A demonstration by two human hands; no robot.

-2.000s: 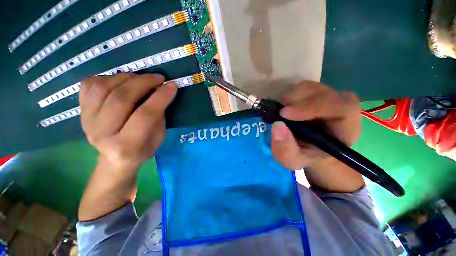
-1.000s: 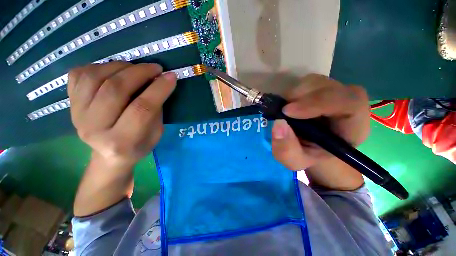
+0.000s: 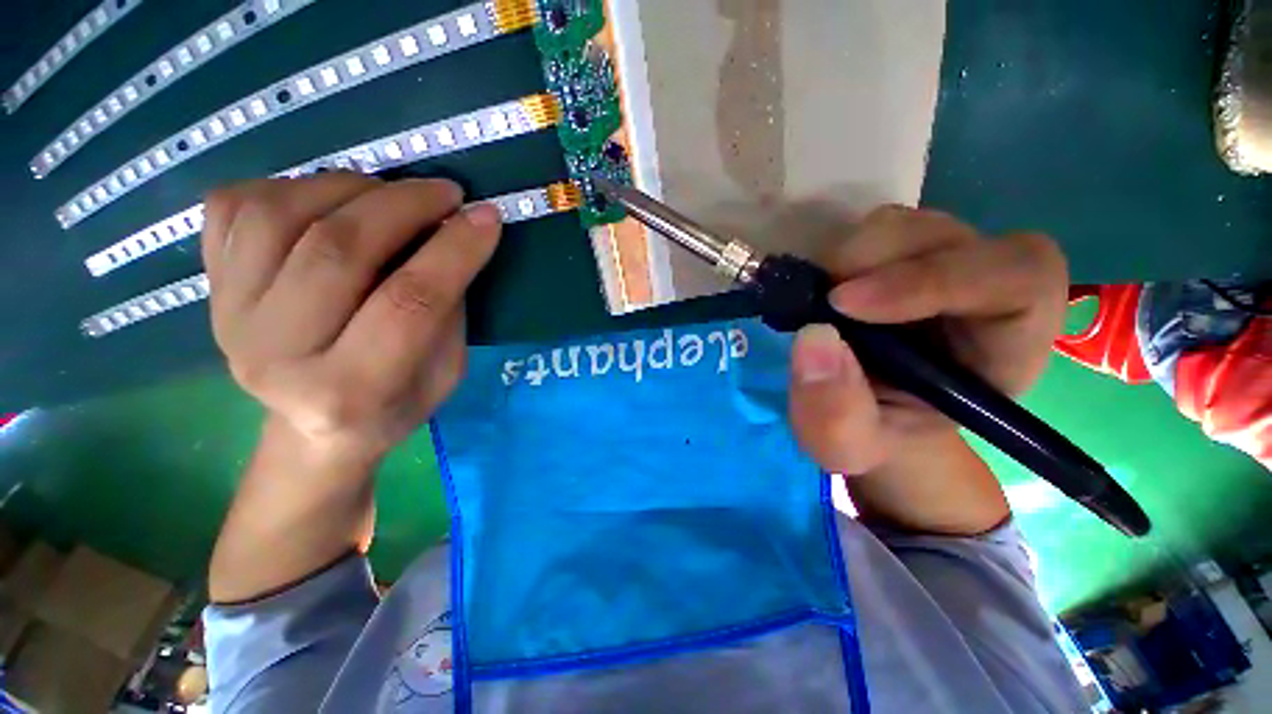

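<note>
My left hand [image 3: 342, 300] is closed on the nearest LED strip [image 3: 522, 208], with fingertips near its orange-gold end. That end meets the nearest green circuit board [image 3: 603, 204]. My right hand [image 3: 928, 335] holds the black soldering iron [image 3: 963, 398] like a pen. The iron's tip is over the nearest board, a little right of the gold pads; I cannot tell if it touches. The boards sit in a row along the left edge of the pale grey fixture [image 3: 837, 98]. Solder wire cannot be made out.
Several more white LED strips [image 3: 321, 80] fan out left over the dark green mat [image 3: 1067, 154]. A crusty golden-brown round item [image 3: 1246, 91] is at the far right edge. A person's red sleeve [image 3: 1228, 370] and a red stool [image 3: 1109, 332] are at right. My blue apron [image 3: 642, 502] is below.
Compared with one second ago, my right hand and the iron have moved right, and the tip has shifted off the gold pads onto the board. My left hand keeps its grip on the strip.
</note>
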